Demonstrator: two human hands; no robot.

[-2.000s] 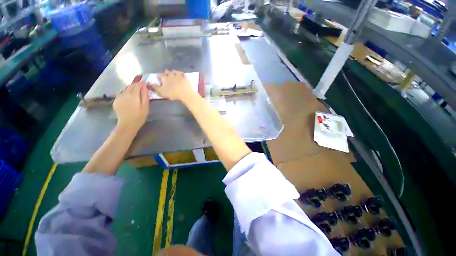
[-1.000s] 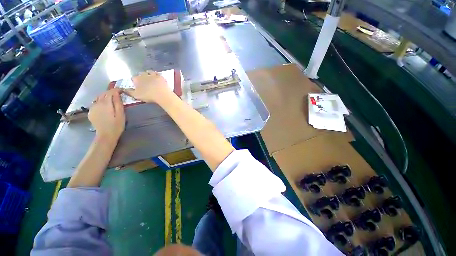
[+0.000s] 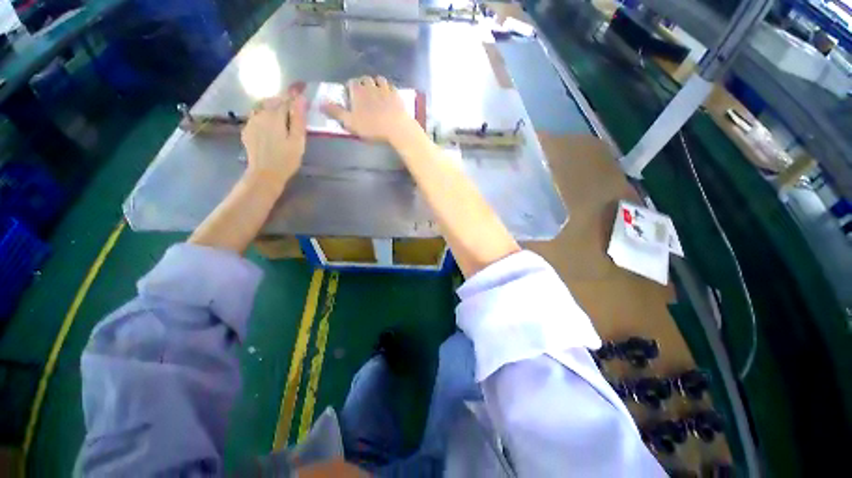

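A white blister card (image 3: pixel 327 96) lies on the sealing fixture, whose red border (image 3: pixel 420 110) shows at its right side. The fixture stands on the shiny metal machine table (image 3: pixel 355 191). My left hand (image 3: pixel 275 136) is at the card's left end, with the fingers at its edge. My right hand (image 3: pixel 372 107) lies over the middle of the card with its fingers spread. Both hands are bare and cover much of the card. Whether the fingers pinch the card or only rest on it cannot be told.
Brassy locating bars flank the fixture, one at the right (image 3: pixel 481 137). Spare printed cards (image 3: pixel 643 241) lie on brown cardboard (image 3: pixel 598 201) to the right. Black products (image 3: pixel 652 390) stand in rows below them. A white post (image 3: pixel 665 126) rises behind.
The view has shifted, so table, card and products sit differently in it. Both hands have stayed on the card, with the left hand's fingers now more upright at its left end.
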